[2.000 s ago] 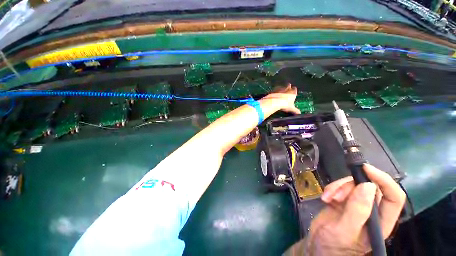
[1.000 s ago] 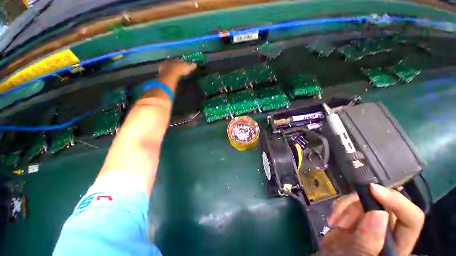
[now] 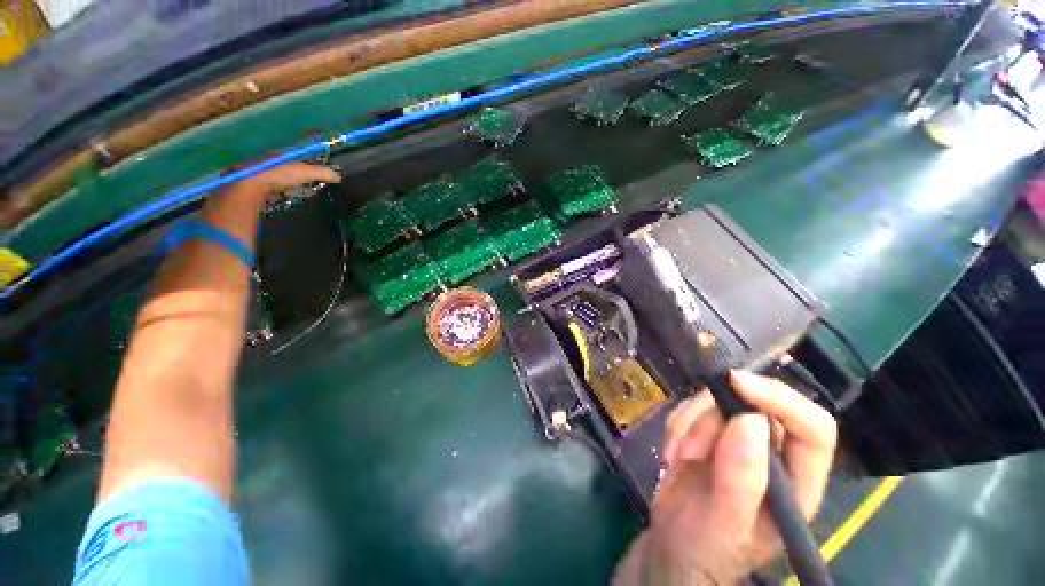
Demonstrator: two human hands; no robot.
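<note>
My right hand point(image 3: 745, 458) grips the black handle of a soldering iron point(image 3: 688, 309), its barrel pointing up and away over the dark box. My left hand point(image 3: 269, 181) reaches to the far side of the dark strip, blue band on its wrist. A green circuit board point(image 3: 304, 197) partly shows just below its fingers; whether they hold it is unclear. Several green boards point(image 3: 458, 229) lie in two rows to the right of this hand. A thin wire point(image 3: 338, 292) curves on the strip between the hand and these rows.
A round amber tub point(image 3: 464, 325) with silvery bits stands before the board rows. The black fan and holder unit point(image 3: 548, 366) and a dark grey box point(image 3: 745, 286) stand to its right. A blue cord point(image 3: 458, 109) runs along the far rail. More boards point(image 3: 720, 147) lie farther right.
The view has turned. My left hand has moved from the board rows leftward along the strip to its far side. My right hand still holds the iron.
</note>
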